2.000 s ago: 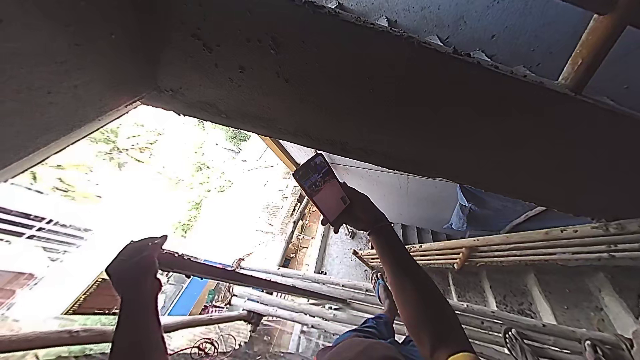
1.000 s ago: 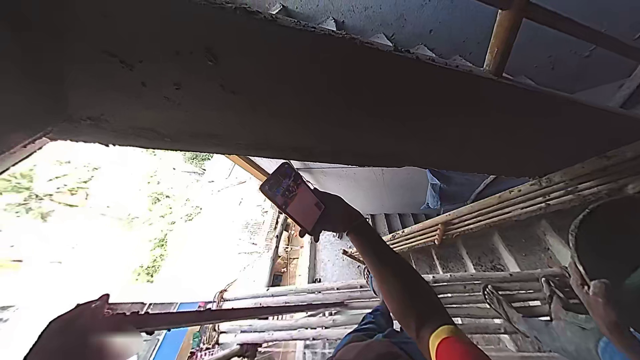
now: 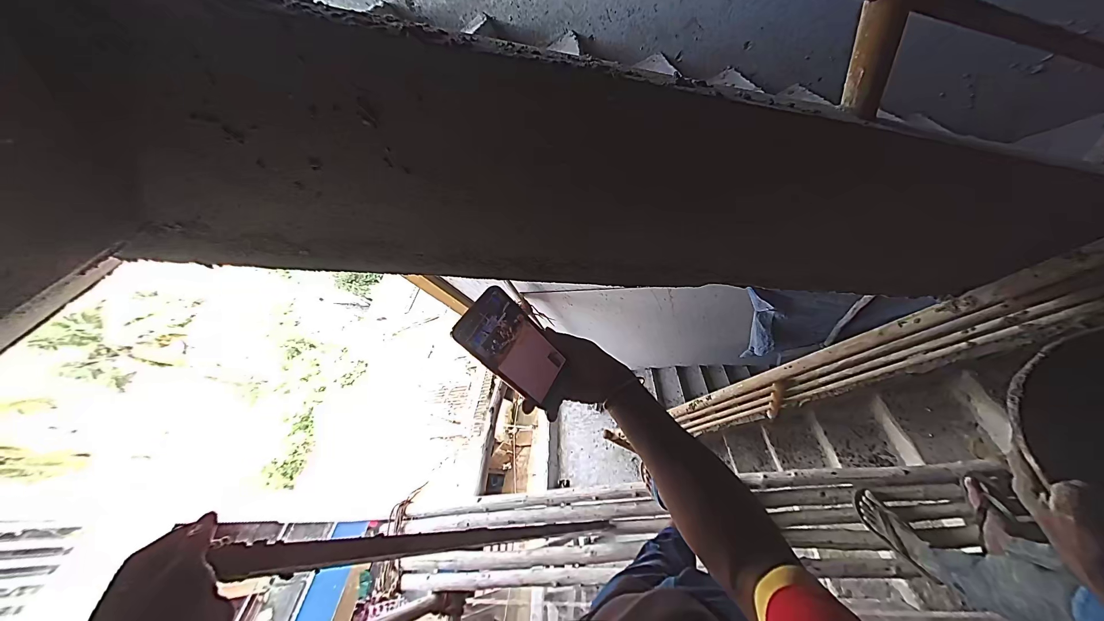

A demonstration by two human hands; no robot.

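Note:
My right hand [image 3: 591, 371], at the middle of the head view, holds a smartphone [image 3: 511, 345] with its lit screen facing me. The phone is tilted, its top toward the upper left. At the lower left my left hand [image 3: 164, 573], dark against the glare, grips the end of a long narrow strip or bar [image 3: 405, 548], probably wood, which reaches right over the poles. Its fingers are hard to make out. A red and yellow sleeve covers my right upper arm.
Bamboo or wooden poles [image 3: 535, 552] form a platform below. A dark concrete slab [image 3: 517, 172] crosses overhead. Stairs [image 3: 828, 435] with metal rails [image 3: 862, 345] descend at the right. Another person's feet [image 3: 897, 526] and hand [image 3: 1061, 517] are at the right edge, beside a round container [image 3: 1056, 405].
The other person's feet and the round container, not seen two seconds ago, have come into view at the right. The phone stays in my right hand, and my left hand still holds the strip.

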